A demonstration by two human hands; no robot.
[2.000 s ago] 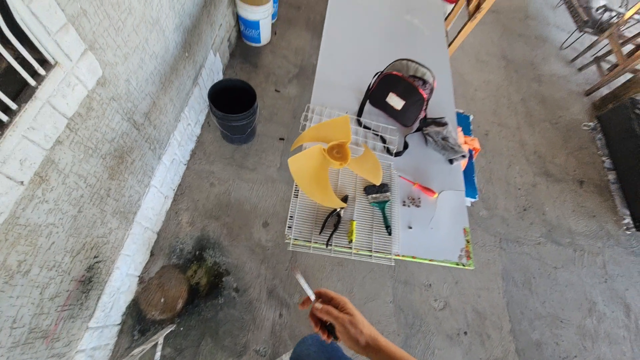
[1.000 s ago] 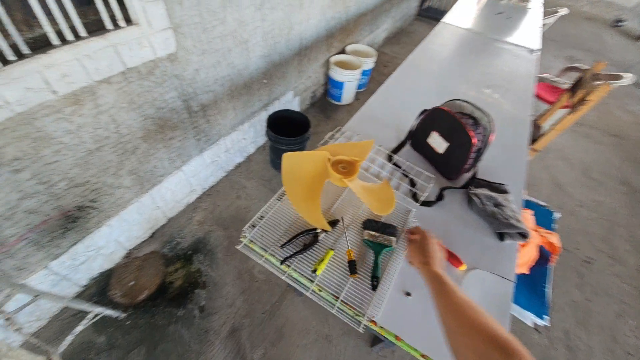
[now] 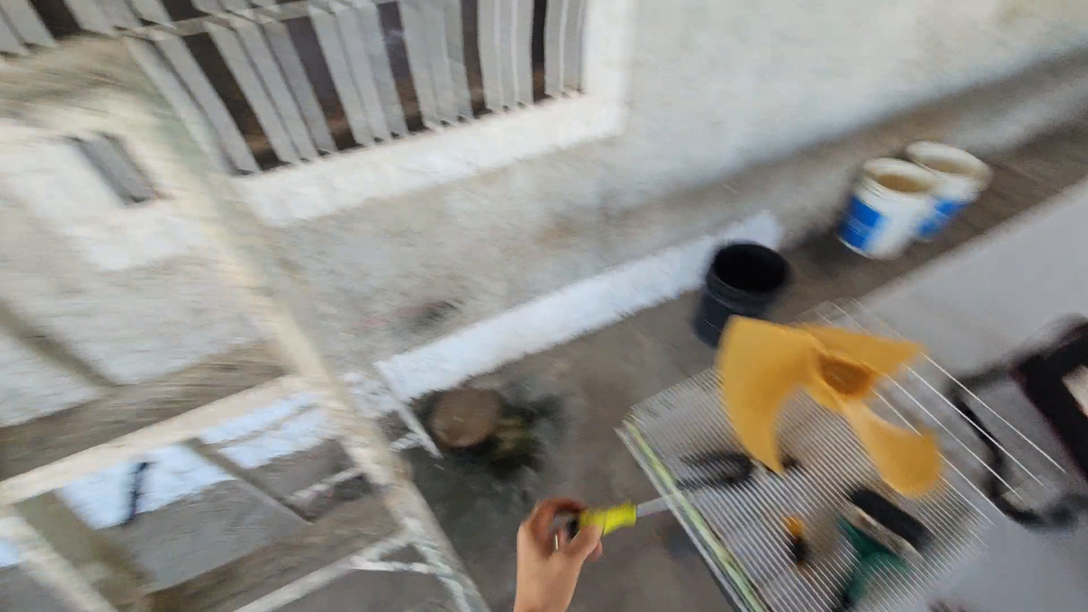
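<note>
A screwdriver with a yellow-green handle (image 3: 608, 518) is in the fingers of my right hand (image 3: 557, 552), its shaft pointing right toward the edge of a white wire rack (image 3: 756, 518). On the rack, which lies on the table, rests a yellow fan blade (image 3: 765, 382). Below the blade are black-handled pliers (image 3: 722, 467), a tool with an orange and black handle (image 3: 796, 540) and a green-handled brush (image 3: 871, 552), all blurred. My left hand is out of the frame.
A black bucket (image 3: 739, 285) and white-and-blue buckets (image 3: 888, 208) stand along the wall. On the left is a pale frame (image 3: 331, 399), near a round brown object (image 3: 466, 416) on the floor. A dark bag (image 3: 1058, 374) lies on the table at right.
The view has swung left. My right hand has left the table's right side and now holds the yellow-green screwdriver, which lay on the rack a second ago.
</note>
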